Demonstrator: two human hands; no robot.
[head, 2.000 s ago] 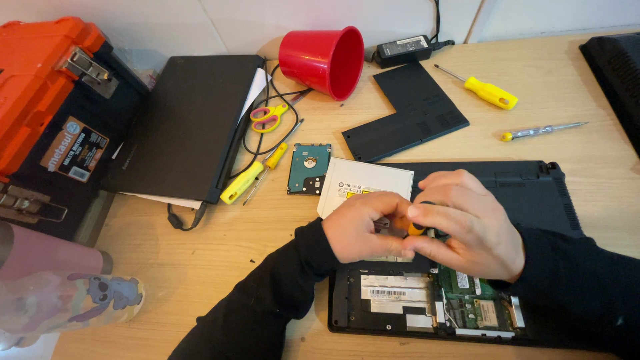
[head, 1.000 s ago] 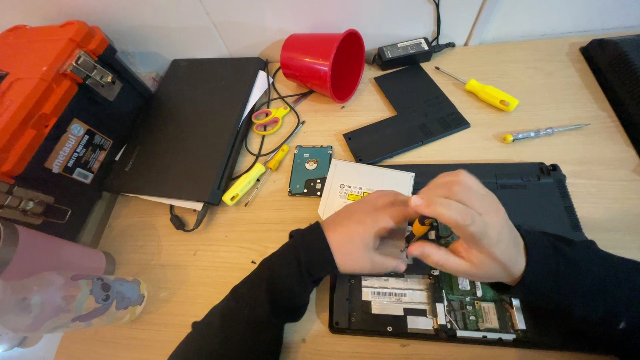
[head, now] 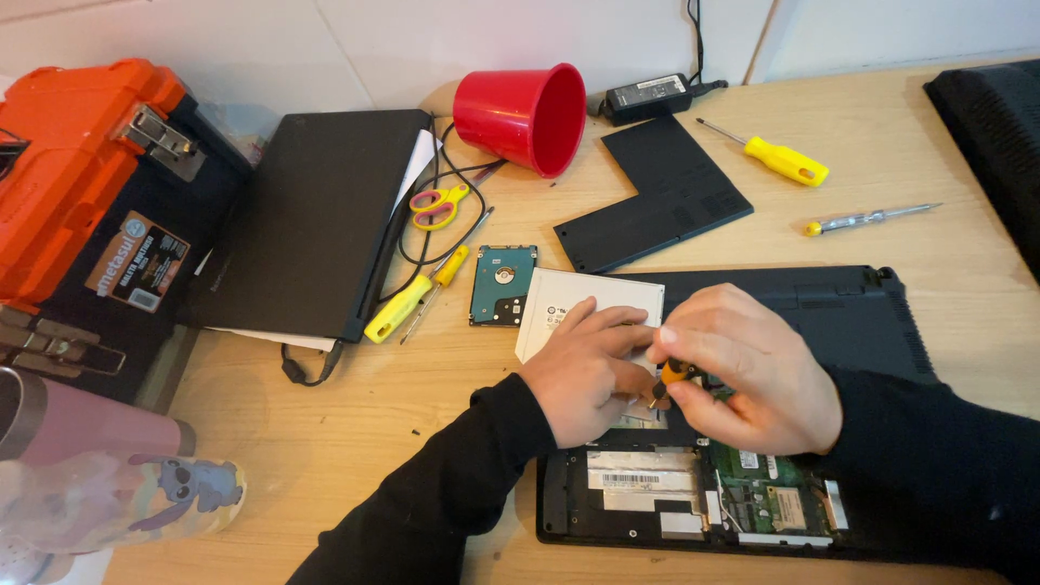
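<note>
An opened black laptop base [head: 845, 317] lies underside up, its green circuit board [head: 751, 487] showing near the front edge. My right hand [head: 747, 366] pinches a short orange-and-black screwdriver [head: 676, 372], its tip pointing down and left. My left hand [head: 593, 366] is beside it, fingers spread over a silver optical drive [head: 601, 288] and the laptop's edge; what its fingertips touch is partly hidden. Left of the drive lies a teal hard disk drive [head: 504, 280]. Behind the laptop is an L-shaped black plastic cover [head: 666, 195].
A red bucket [head: 504, 114] lies on its side near a power adapter [head: 647, 97]. Yellow screwdrivers [head: 784, 162], scissors [head: 439, 205] and a voltage tester [head: 869, 218] lie around. At left are a closed laptop [head: 309, 219], an orange-and-black toolbox [head: 73, 154] and a pink tumbler [head: 106, 418].
My left hand has turned palm down, its fingers now spread over the optical drive. The screwdriver in my right hand has tilted, its tip now showing between the hands.
</note>
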